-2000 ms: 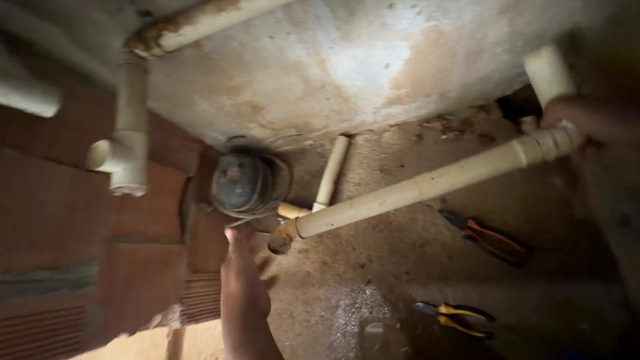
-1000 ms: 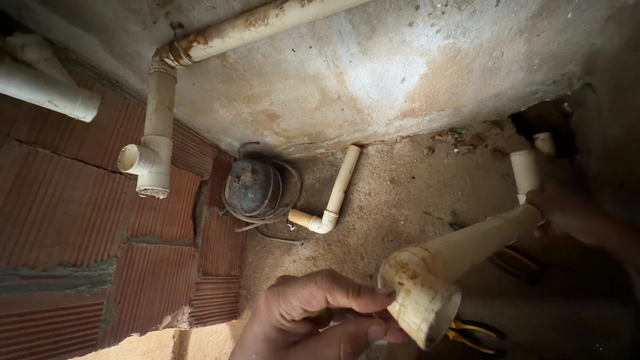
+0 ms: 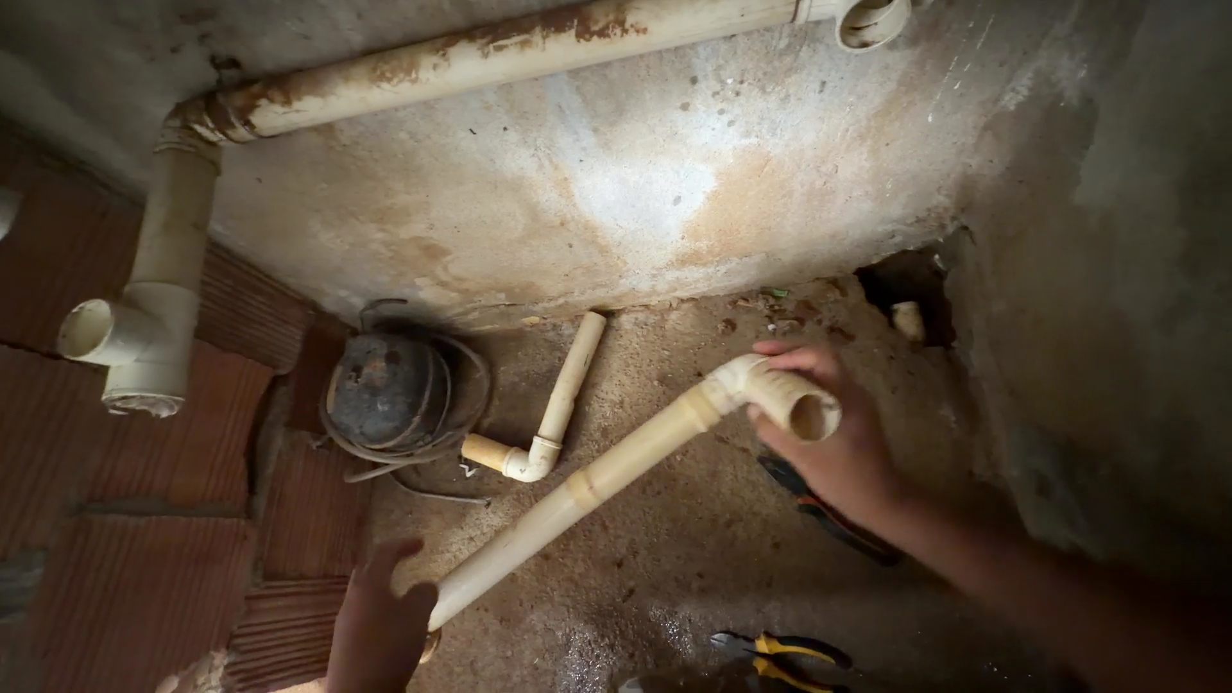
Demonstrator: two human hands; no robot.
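Observation:
A long cream PVC pipe (image 3: pixel 616 472) slants across the middle of the view, with an elbow fitting (image 3: pixel 770 390) at its upper right end. My right hand (image 3: pixel 818 423) grips that elbow, whose open mouth faces me. Beside the pipe's lower left end is my left hand (image 3: pixel 385 606), thumb and fingers apart; whether it touches the pipe is unclear, and the end is partly hidden behind it. Behind the pipe, a smaller L-shaped pipe piece (image 3: pixel 555 423) lies on the floor.
A dark round compressor-like unit with a cable (image 3: pixel 390 390) sits by the brick wall (image 3: pixel 164 462). A stained pipe (image 3: pixel 500 58) runs along the plastered wall, ending left in a tee (image 3: pixel 154 332). Two pairs of pliers (image 3: pixel 837 525), (image 3: pixel 780 659) lie on the floor. A hole (image 3: pixel 914 289) holds a pipe stub (image 3: pixel 908 320).
The long pipe's near end has swung away from me to the lower left, and its elbow end now shows its mouth. My left hand has moved left and its fingers have come off the pipe's end fitting.

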